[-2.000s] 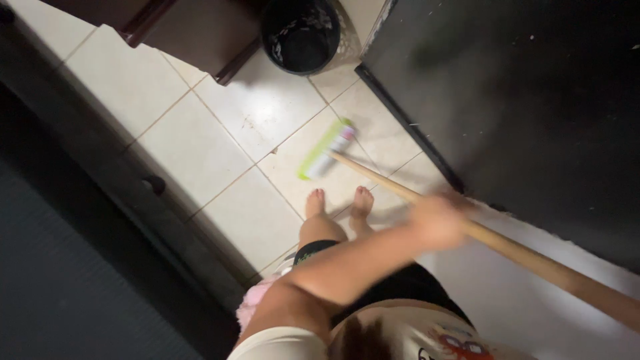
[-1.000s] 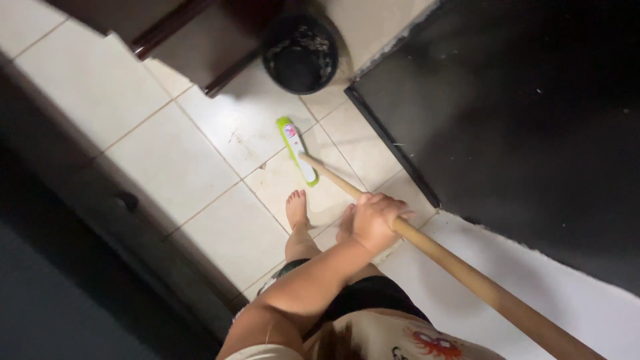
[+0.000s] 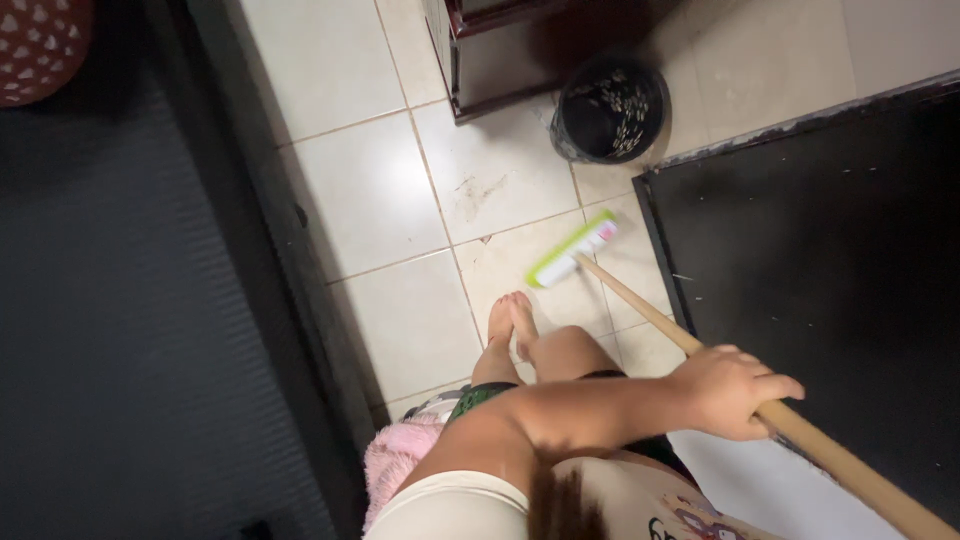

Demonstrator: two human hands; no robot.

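Note:
My left hand (image 3: 731,391) is closed around the wooden handle of a broom (image 3: 645,306), its forearm stretched across my body. The handle runs out of view at the lower right. At its other end, the green and white broom head (image 3: 571,249), slightly blurred, is over the pale floor tiles just beyond my bare feet (image 3: 511,315). Dark smudges (image 3: 480,195) mark a tile to the left of the head, and a small brown scrap (image 3: 485,239) lies near a grout line. My right hand is out of view.
A black bin (image 3: 611,112) stands beyond the broom head, beside dark wooden furniture (image 3: 517,64). A large black panel (image 3: 817,225) borders the floor at right. A dark ribbed surface (image 3: 150,315) fills the left, with pink fluffy fabric (image 3: 397,457) near my body.
The broom head has turned, now slanting the other way across the tiles. My left hand still grips the handle. The view has shifted, showing more of the left side.

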